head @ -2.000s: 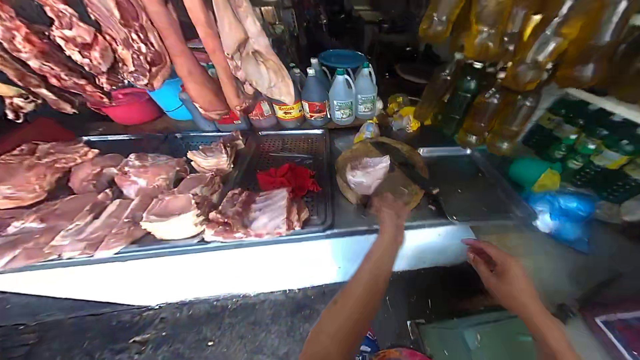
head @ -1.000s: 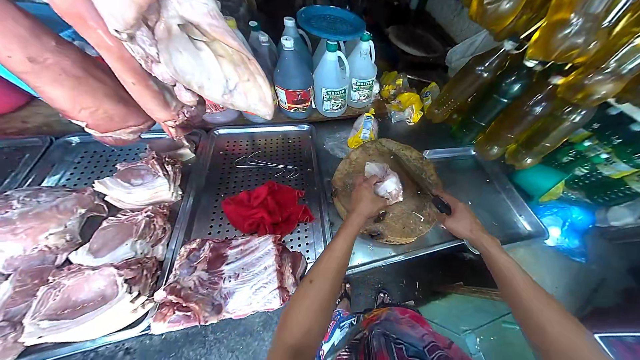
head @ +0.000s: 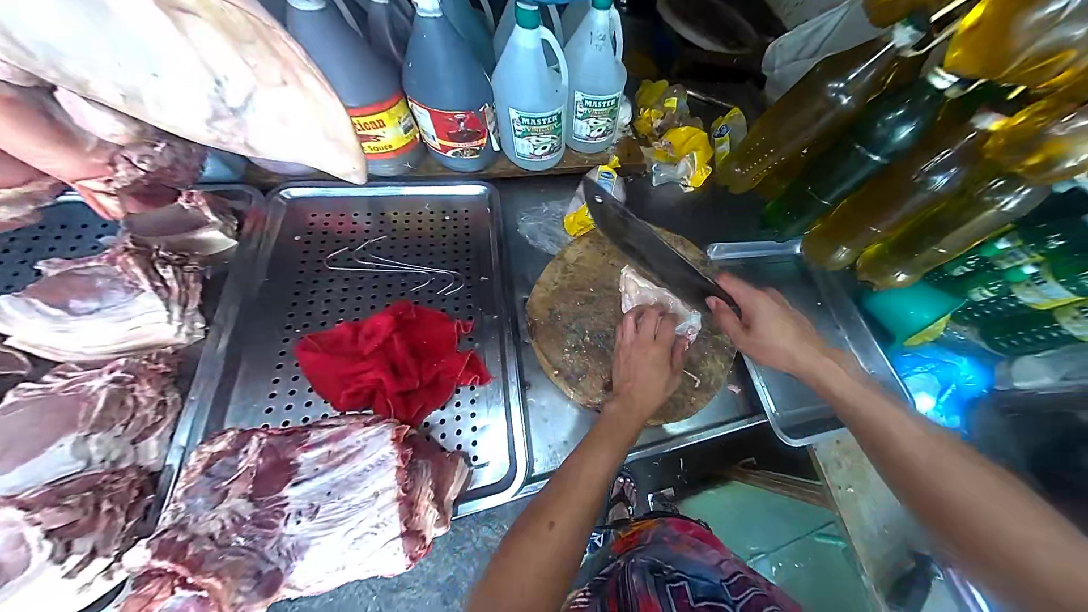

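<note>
On a round wooden chopping block lies a piece of pale raw meat. My left hand presses on its near edge with the fingers bent over it. My right hand grips the dark handle of a large knife, whose broad blade slants up and left above the far side of the meat. Whether the blade touches the meat cannot be told. The tip of the blade reaches past the block's far edge, near a yellow and clear plastic packet.
Left of the block, a perforated metal tray holds wire hooks, a red cloth and a rib slab. Vinegar jugs stand behind. An empty-looking metal tray lies right, below hanging oil-filled bottles.
The right hand, apart from the block and without a knife two seconds ago, now holds the knife over it. The blade has risen off the block's right side. The view has moved closer.
</note>
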